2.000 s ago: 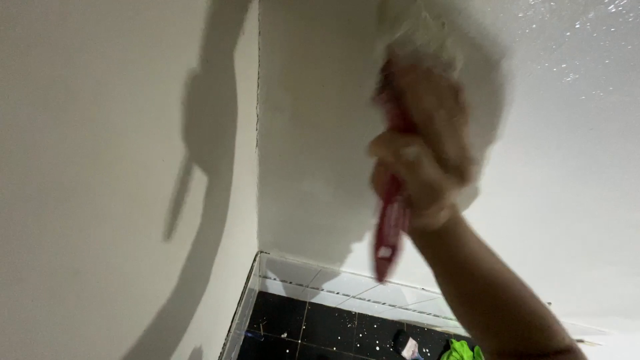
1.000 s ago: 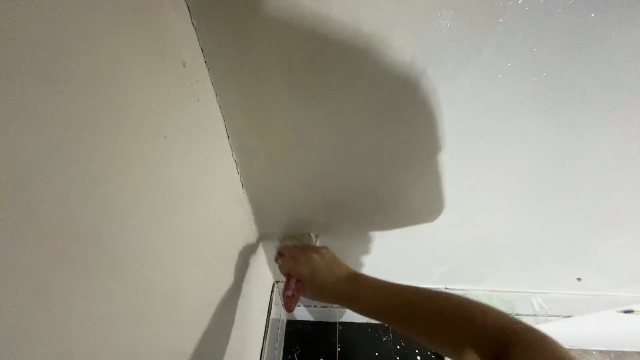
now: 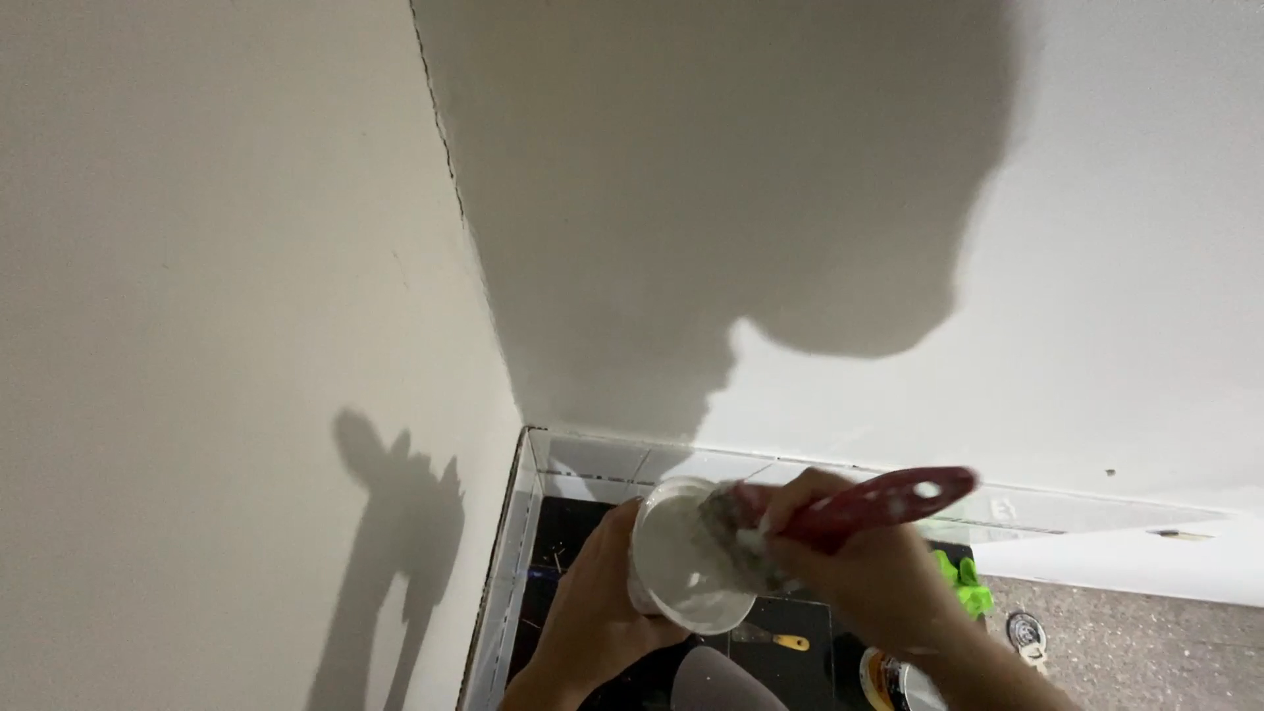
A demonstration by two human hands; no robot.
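Near the bottom centre, my left hand (image 3: 604, 607) holds a white round tub (image 3: 681, 568) of white paint from its left side, with the opening facing me. My right hand (image 3: 839, 553) grips a paintbrush (image 3: 869, 504) by its red handle. The brush's paint-coated bristles are at the tub's right rim; their exact contact with the paint is blurred. Behind both hands, two pale walls meet in a corner, and a dark crack (image 3: 441, 128) runs along the upper part of the joint.
White skirting tiles (image 3: 711, 464) run along the wall base above black floor tiles. A scraper with a yellow handle (image 3: 790, 642), an open can (image 3: 894, 681) and a bright green cloth-like item (image 3: 963, 585) lie below. A round lid-like object (image 3: 1027, 632) is on the speckled floor.
My right hand has moved with the brush from low on the wall near the corner to the tub. My left hand and the tub have come into view.
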